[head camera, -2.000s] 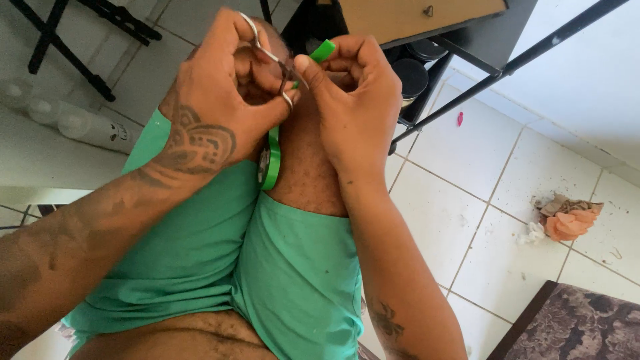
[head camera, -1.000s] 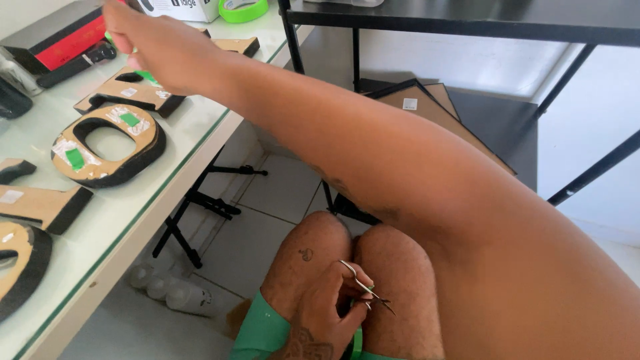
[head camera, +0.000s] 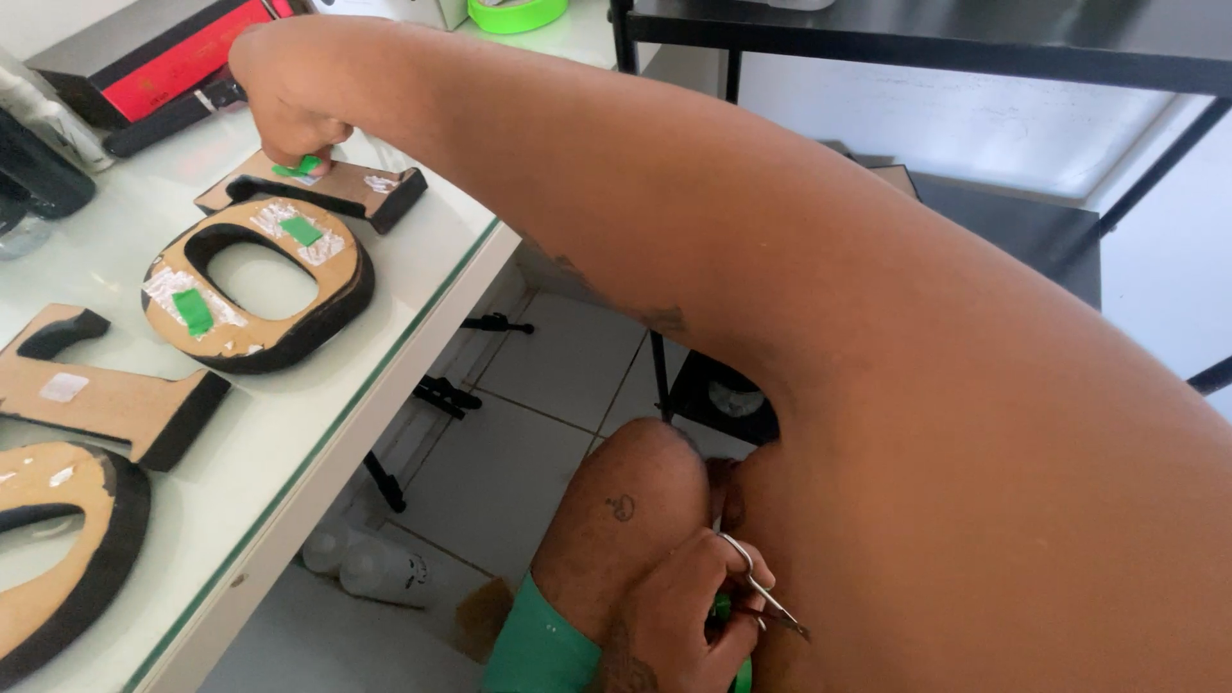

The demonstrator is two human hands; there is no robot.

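Note:
My right hand [head camera: 294,111] reaches across to the glass-topped table and presses a green tape piece [head camera: 297,167] onto the back of a black-edged letter [head camera: 385,192]. Nearer lies an O-shaped piece [head camera: 245,279] with two green tape pieces, one of them [head camera: 193,311] at its lower left, over whitish residue. My left hand [head camera: 688,602], low over my lap, holds small metal scissors [head camera: 770,592]. Part of a green tape roll [head camera: 741,674] shows beside that hand, partly hidden by it.
Two more black-edged letters [head camera: 164,409] lie along the glass table [head camera: 385,361]. Behind are a red and black box [head camera: 178,58], dark bottles [head camera: 38,159] and a bright green roll [head camera: 518,13]. A black metal shelf [head camera: 914,43] stands at right; plastic bottles [head camera: 371,568] lie beneath the table.
My right hand was at my left hand by the scissors, then over the table; now it has come down onto the letter. The view has swung toward the table. My left hand still holds the scissors.

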